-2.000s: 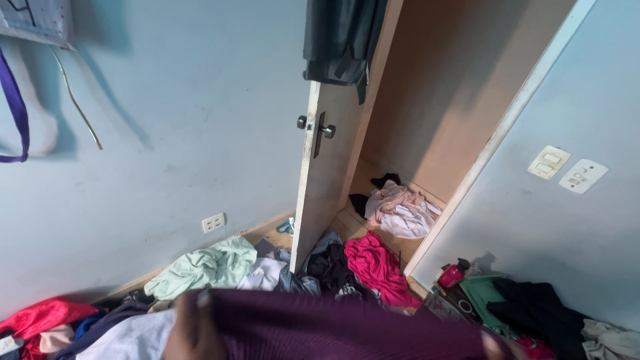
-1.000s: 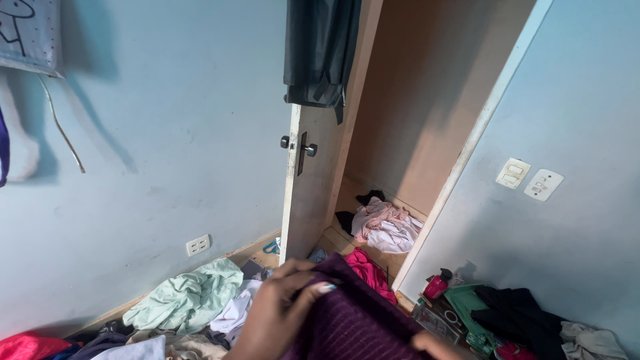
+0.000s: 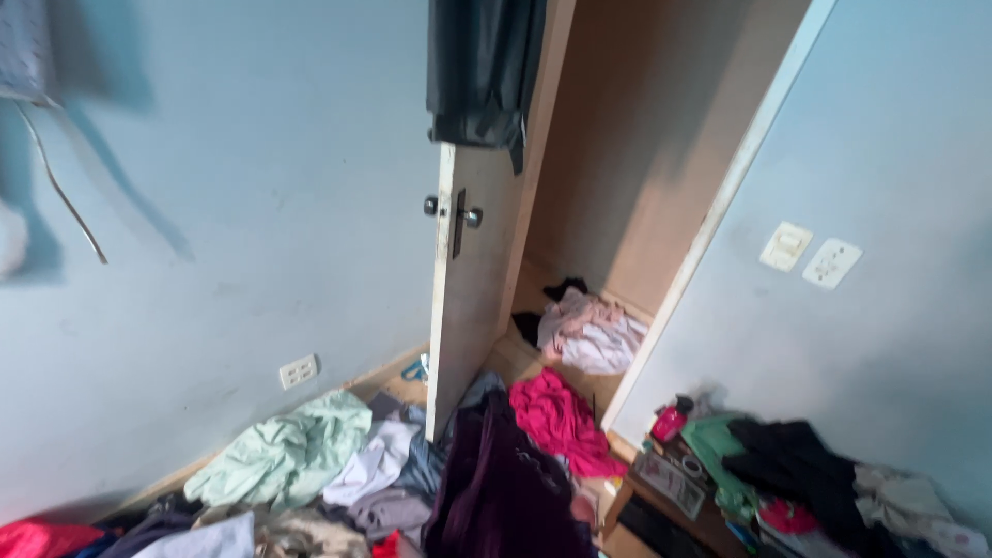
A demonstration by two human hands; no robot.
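A dark purple garment [image 3: 504,488] stands out at the bottom centre, bunched and narrow at its top and wider toward the lower edge. Neither my left hand nor my right hand can be made out; whether one touches the garment below the frame is hidden. A small blurred pinkish-brown patch beside its right side is unclear. Around the garment lie a bright pink cloth [image 3: 562,422], a white cloth [image 3: 376,461], a grey cloth [image 3: 387,511] and a pale green cloth [image 3: 287,453].
An open door [image 3: 473,287] carries a hanging dark cloth [image 3: 484,74]. Pink and white clothes [image 3: 593,333] lie on the floor beyond the doorway. At right, a low wooden piece of furniture [image 3: 624,496] stands near dark and green clothes [image 3: 798,465]. A red cloth [image 3: 46,535] lies lower left.
Both hands gripped the purple garment earlier and are now out of sight. The garment has gone from stretched wide, to gathered between the hands, to a long bunched shape at the bottom centre.
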